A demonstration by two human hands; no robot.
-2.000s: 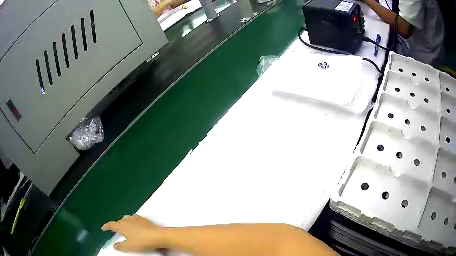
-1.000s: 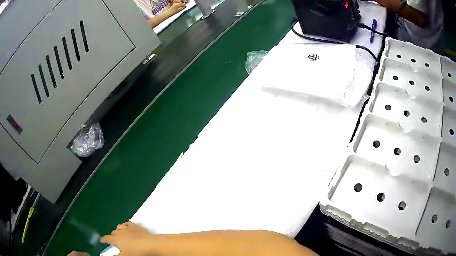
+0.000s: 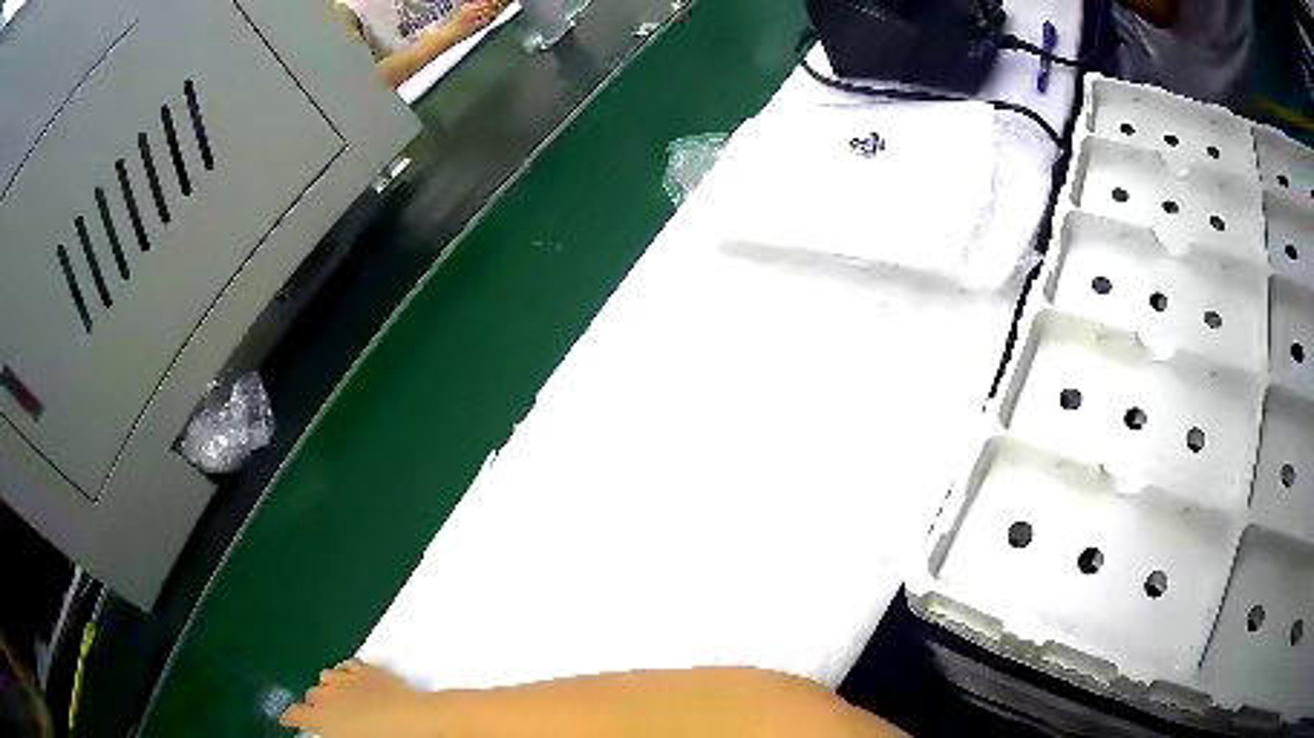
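Note:
My right hand (image 3: 353, 702) is low at the left, at the bottom edge of the picture, with its bare forearm reaching in from the lower right. It is over the near left edge of the white foam sheet (image 3: 649, 476). The fingers are partly cut off and blurred, so I cannot tell what they hold. A small shiny patch shows beside the fingertips. My left hand is not in view. A white stack of poly bags (image 3: 850, 195) with a small black mark lies at the far end of the sheet.
The green belt (image 3: 476, 317) runs along the left, with a crumpled clear bag (image 3: 695, 166) on it. Another crumpled bag (image 3: 231, 423) lies by the grey cabinet (image 3: 159, 216). White trays (image 3: 1138, 418) are stacked at right. A black device (image 3: 908, 43) with cables and another person's arm (image 3: 432, 46) are beyond.
The view has shifted, so the bench and tray appear further left and slightly higher. My right hand stays low at the left. The fingertips seen at the bottom edge a second ago no longer show.

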